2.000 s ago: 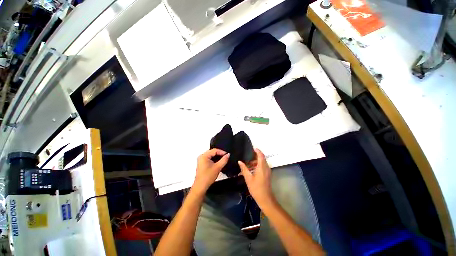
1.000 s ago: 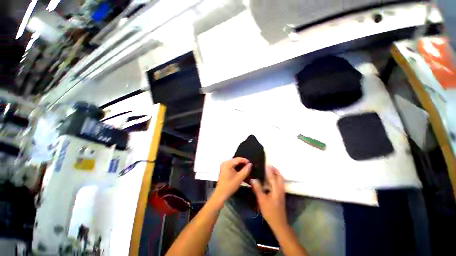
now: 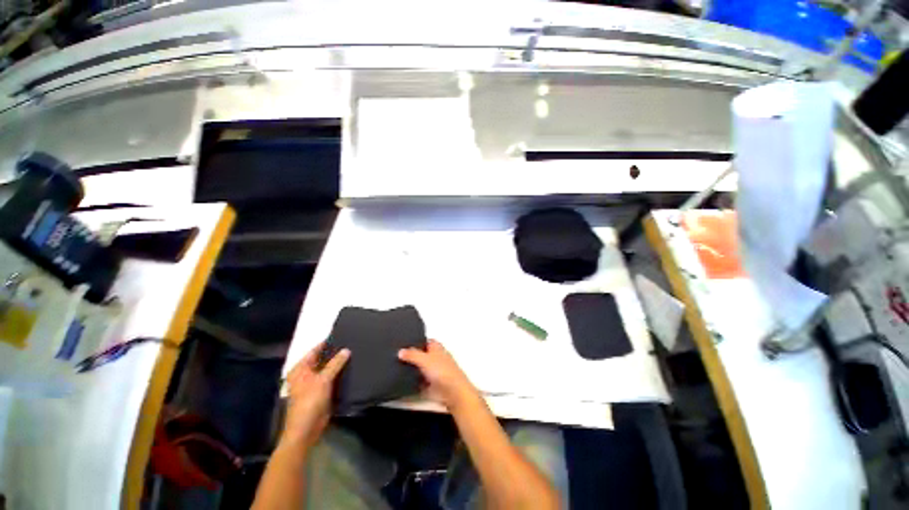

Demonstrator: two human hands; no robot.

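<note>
A black cut panel (image 3: 377, 351) with a lobed upper edge is held flat at the front edge of the white-covered bench. My left hand (image 3: 317, 383) holds its left side, thumb on top. My right hand (image 3: 435, 371) holds its right side, thumb on top. The fingers under the panel are hidden. A stack of black panels (image 3: 558, 244) stands at the back right of the bench. A single squarish black panel (image 3: 597, 325) lies in front of it. A screwdriver with a green handle (image 3: 528, 326) lies to the left of that panel.
A sewing machine table (image 3: 150, 329) with a black control panel (image 3: 62, 244) stands on the left. Another table (image 3: 743, 369) with an orange sheet (image 3: 714, 245) and hanging white material (image 3: 782, 189) is on the right. A red object (image 3: 191, 450) is low on the left.
The black piece, folded or narrow between my hands before, is now spread out wide. My hands have moved apart to its two sides. The camera view has turned and levelled.
</note>
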